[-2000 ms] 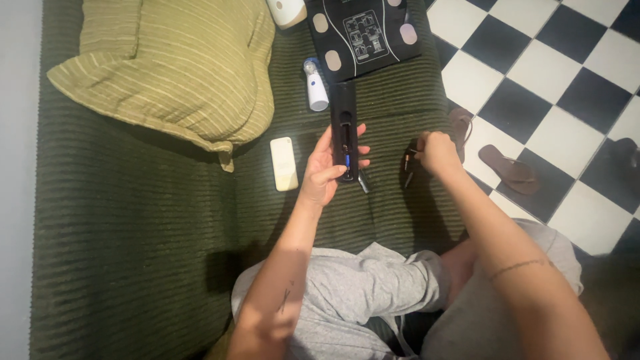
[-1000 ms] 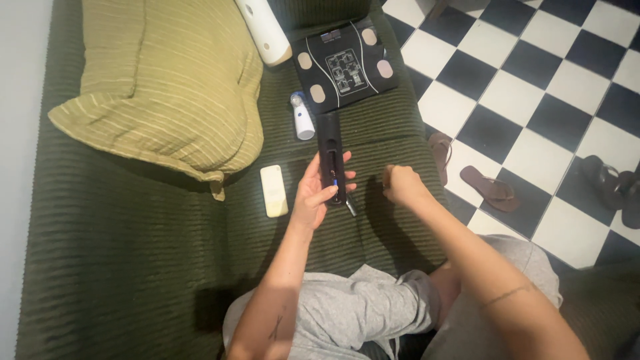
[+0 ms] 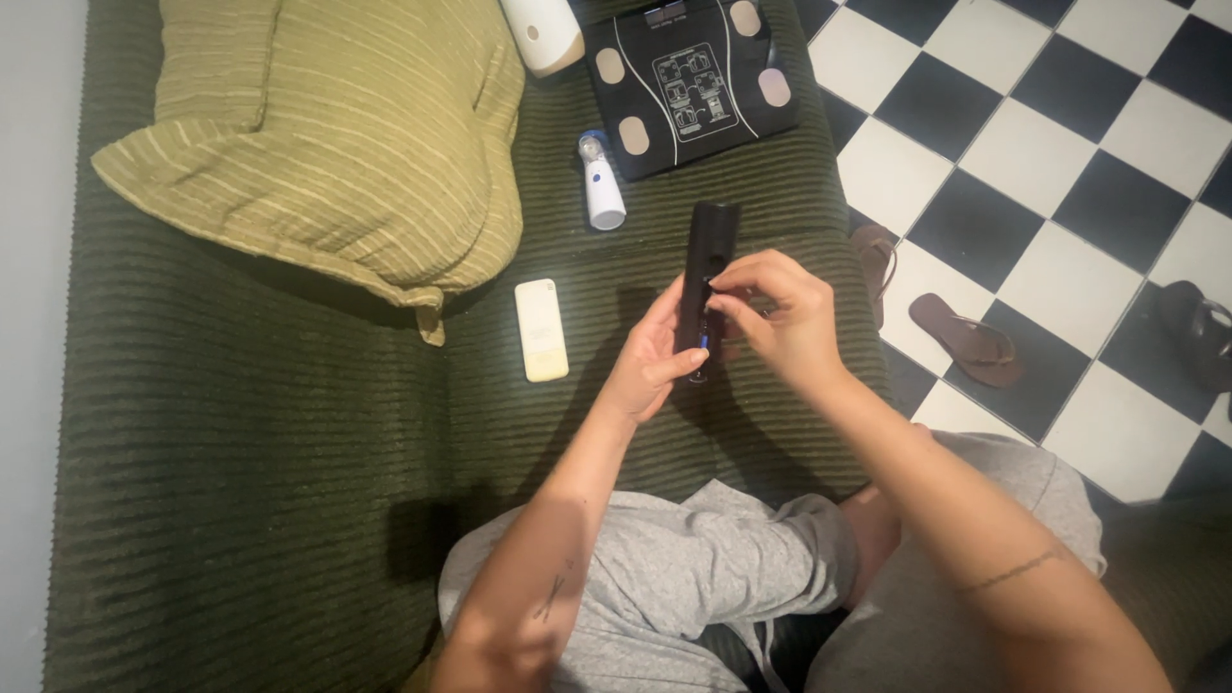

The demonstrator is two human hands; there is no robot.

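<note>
A long black case (image 3: 713, 236), with a blue part near its lower end, is held upright in the view by my left hand (image 3: 654, 364), whose thumb rests over that lower end. The thumb and index finger of my right hand (image 3: 784, 313) are pinched together at the middle of the case; whether anything small is between them cannot be told. Left of the hands, a white and pale yellow rectangular device (image 3: 542, 330) lies on the green corduroy sofa (image 3: 289, 462). A white handheld device with a blue top (image 3: 603, 188) lies above it.
A black body scale (image 3: 695, 87) lies at the sofa's far edge, beside a white rounded device (image 3: 542, 34). A striped green cushion (image 3: 356, 144) is at the left. Brown flip-flops (image 3: 965, 339) and dark footwear (image 3: 1193, 332) are on the checkered tile floor (image 3: 1044, 217).
My right hand was apart from the case, to its right, in both earlier frames; now its fingers are at the case. My left hand keeps its hold on the case.
</note>
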